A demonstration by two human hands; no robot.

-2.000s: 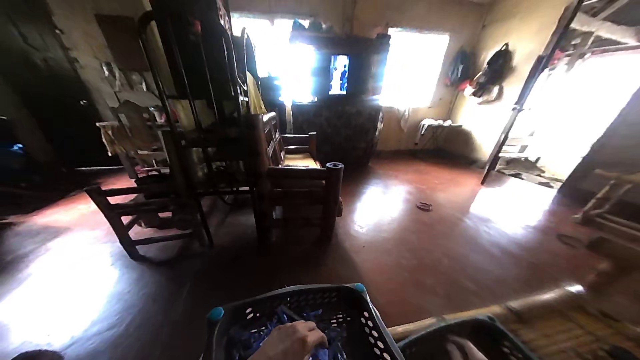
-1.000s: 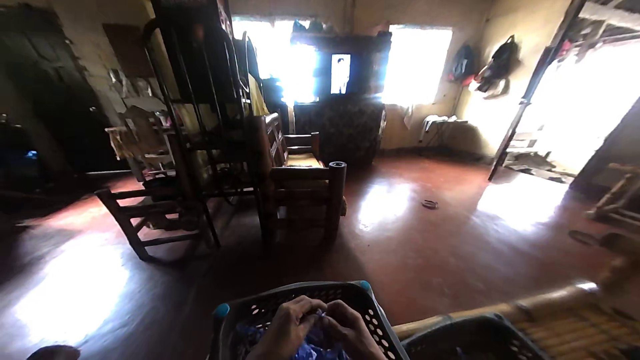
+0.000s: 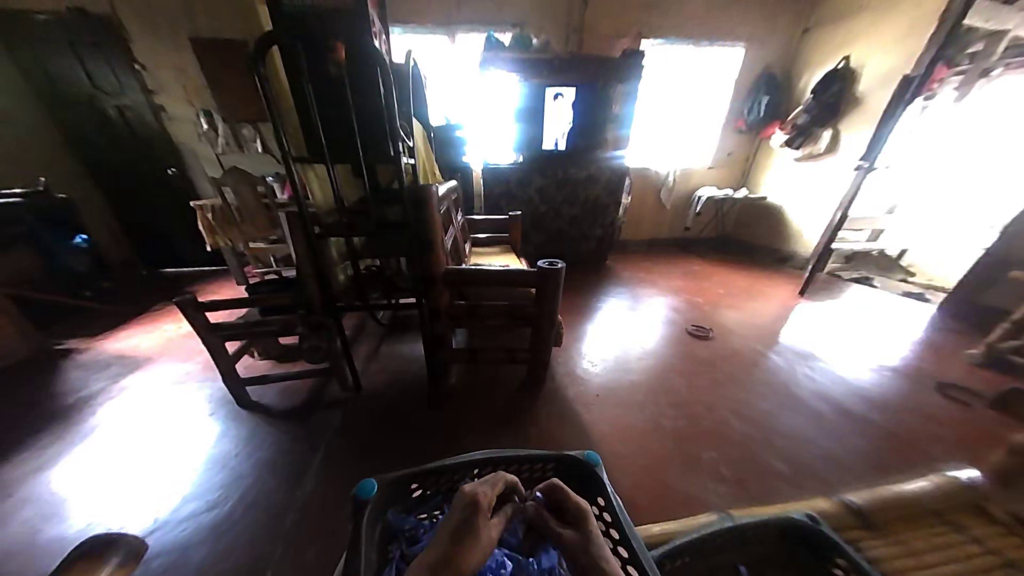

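A dark perforated plastic basket [image 3: 528,459] with turquoise corner pieces stands at the bottom centre, holding a heap of crumpled blue-purple pieces [image 3: 504,560] of thin material. Above the heap, my left hand [image 3: 480,516] and my right hand [image 3: 564,520] meet at the fingertips. Both pinch a small piece whose kind is too hidden to tell; a bit of blue shows between the fingers. Beside the basket on the right is a second dark basket [image 3: 760,532], its inside mostly in shadow.
A bamboo bench [image 3: 904,496] runs along the lower right. Ahead stand a bamboo armchair [image 3: 500,276], a black metal frame [image 3: 336,160] and a lit screen [image 3: 558,118]. A slipper [image 3: 699,331] lies on the red floor. A rounded brown end [image 3: 102,554] shows at the lower left.
Two seconds ago my left hand was in the first basket and my right hand over the second. My right hand has since moved left, and both hands are together over the first basket.
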